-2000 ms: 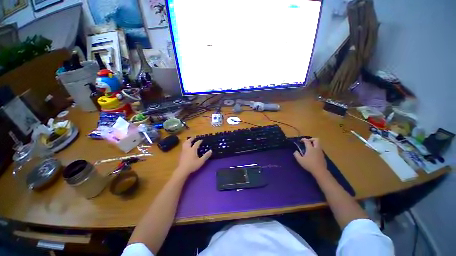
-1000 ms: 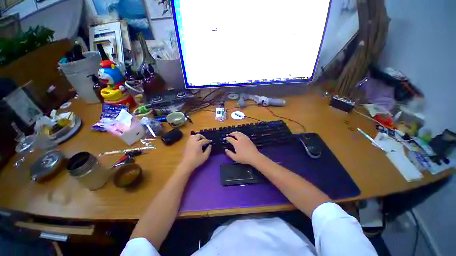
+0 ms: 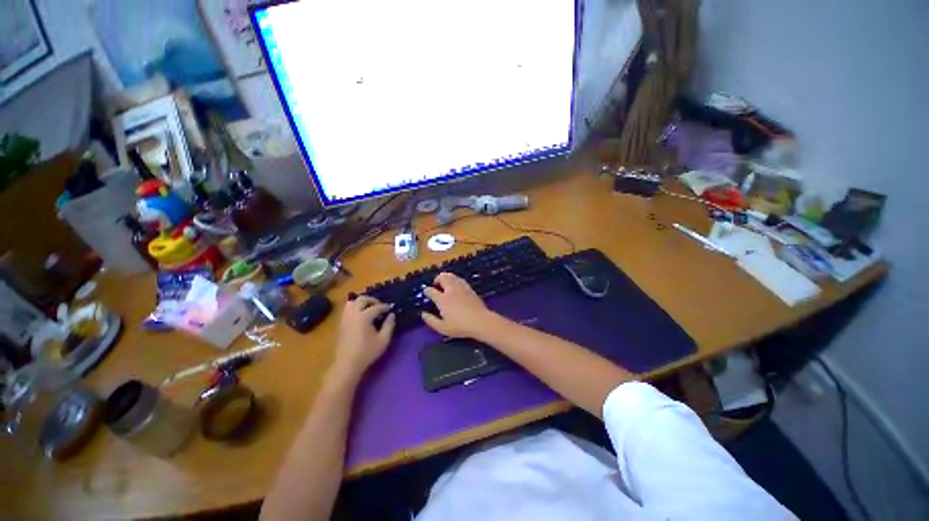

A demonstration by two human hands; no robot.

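A black keyboard lies at the back of the purple desk mat. My left hand rests on the keyboard's left end, fingers apart and holding nothing. My right hand lies on its left-middle keys, fingers spread and empty. A dark mouse sits untouched on the mat, right of the keyboard. A flat black rectangle lies on the mat in front of the keyboard, partly covered by my right forearm. The large monitor shows a mostly white screen.
At the left are an open jar, a round brown dish, a pink-white packet and a small black object. A toy figure stands behind them. A small black box and papers are at the right.
Two seconds ago my right hand was on the mouse; it has moved left onto the keyboard. My left hand stays on the keyboard. The view has turned and tilted.
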